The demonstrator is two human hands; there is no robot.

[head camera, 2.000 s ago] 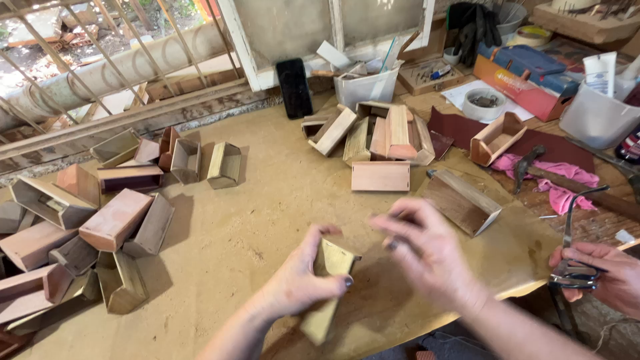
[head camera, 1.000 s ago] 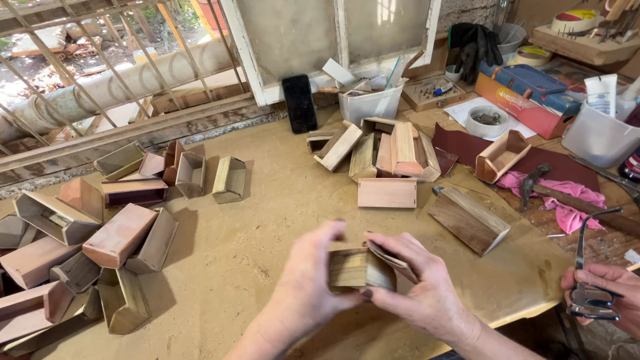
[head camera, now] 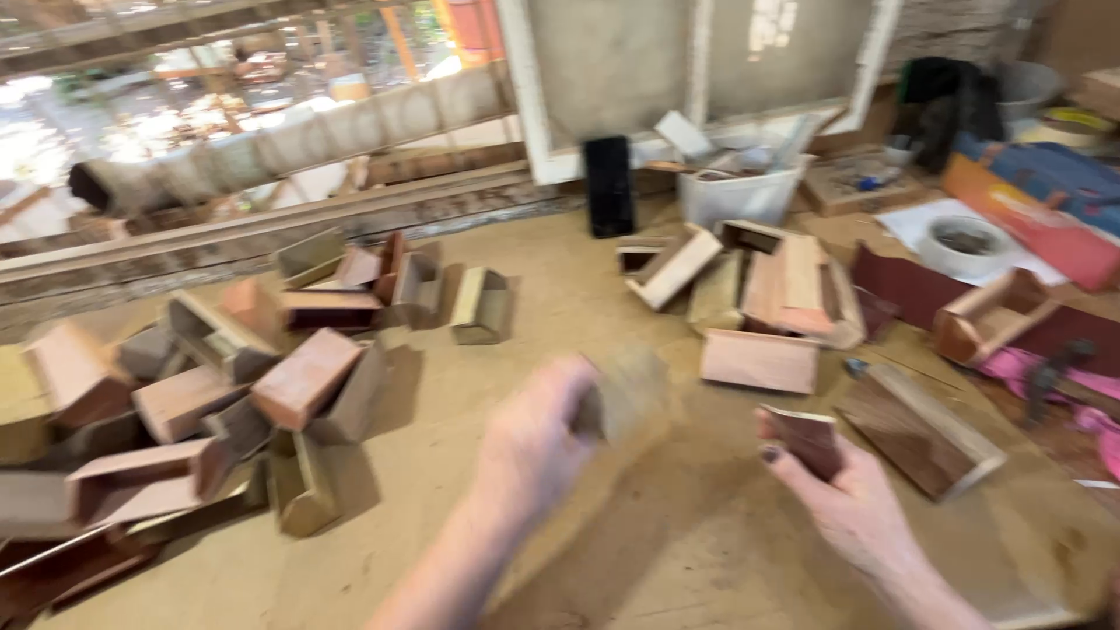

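Blurred by motion, my left hand (head camera: 538,437) holds a small wooden box (head camera: 626,394) of pale olive wood above the middle of the work table. To its right, my right hand (head camera: 840,490) grips a small dark reddish-brown piece (head camera: 807,440), apart from the box; its material is hard to tell, perhaps sandpaper. Beyond the hands lies a pile of wooden boxes (head camera: 783,284), with a pinkish wooden box (head camera: 759,360) at its front. A brown wooden box (head camera: 923,429) lies just beyond my right hand.
Many open wooden boxes (head camera: 306,376) are heaped at the left, with a single box (head camera: 479,304) beside them. At the back are a black phone (head camera: 608,186) and a white plastic tub (head camera: 744,194). At the right lie a hammer (head camera: 1046,381), a pink cloth (head camera: 1006,366) and a round dish (head camera: 962,245).
My hands, together around the box one second ago, are now apart: the left with the box, the right with the dark piece. The other person's hand with glasses at the right is out of view.
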